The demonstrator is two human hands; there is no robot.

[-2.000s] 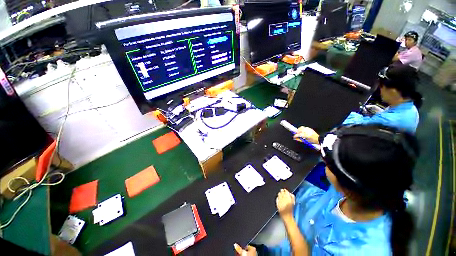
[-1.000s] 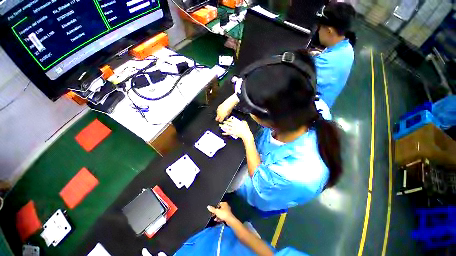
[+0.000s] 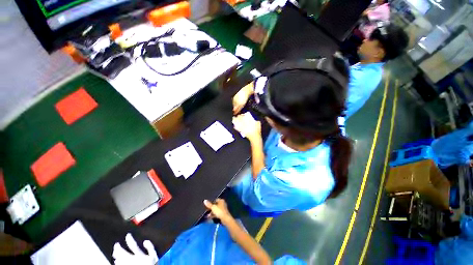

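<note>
My left hand (image 3: 134, 252), in a white glove, is at the bottom edge with its fingers apart, partly cut off. It is beside a flat white unit or sheet (image 3: 72, 247) on the black bench. My right hand (image 3: 218, 211) is bare, with bent fingers, at the bench's front edge; whether it holds anything is unclear. A dark flat box (image 3: 136, 195) lies over a white piece and a red pad (image 3: 162, 187). Two white plates (image 3: 184, 159) (image 3: 217, 135) lie further along the bench.
A person in blue (image 3: 295, 171) works at the bench just beyond my right hand. A white table (image 3: 155, 101) holds tangled cables below a TV (image 3: 39, 26). Red pads (image 3: 76, 105) and another white plate (image 3: 23, 204) are on the green surface.
The view has swung down and right, then slightly left. The white-gloved left hand has come further into view, fingers spread. The neighbour's hands have come together over the bench.
</note>
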